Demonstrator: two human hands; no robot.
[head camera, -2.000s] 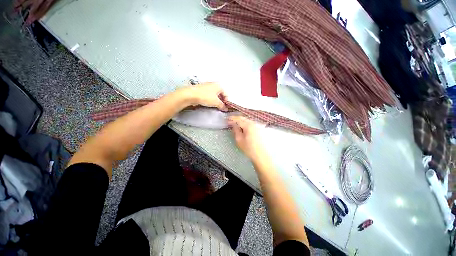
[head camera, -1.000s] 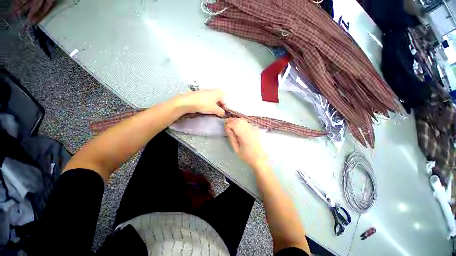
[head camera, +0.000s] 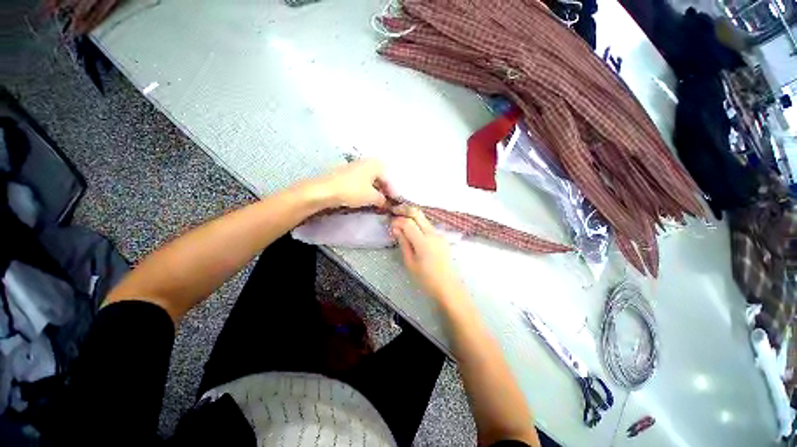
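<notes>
A brownish-red plaid strip (head camera: 498, 230) lies along the table edge, its right end tapering to a point on the table. A pale grey-lavender inner layer (head camera: 345, 230) shows below it. My left hand (head camera: 356, 185) pinches the strip near its middle from above. My right hand (head camera: 419, 242) pinches it just to the right, fingertips almost touching the left ones. Much of the strip's left part is hidden by my left forearm. No needle can be made out.
A large bundle of plaid strips (head camera: 559, 96) lies at the far side, with a red scrap (head camera: 483, 155) and clear plastic bag (head camera: 559, 194) beside it. Shears (head camera: 562, 354), a wire coil (head camera: 628, 336) and red snips (head camera: 641, 426) lie at right. Dark and grey cloth (head camera: 52, 288) is piled at left.
My right fingertips have come closer to my left ones on the strip. The view has shifted slightly, so the table items sit lower and further right.
</notes>
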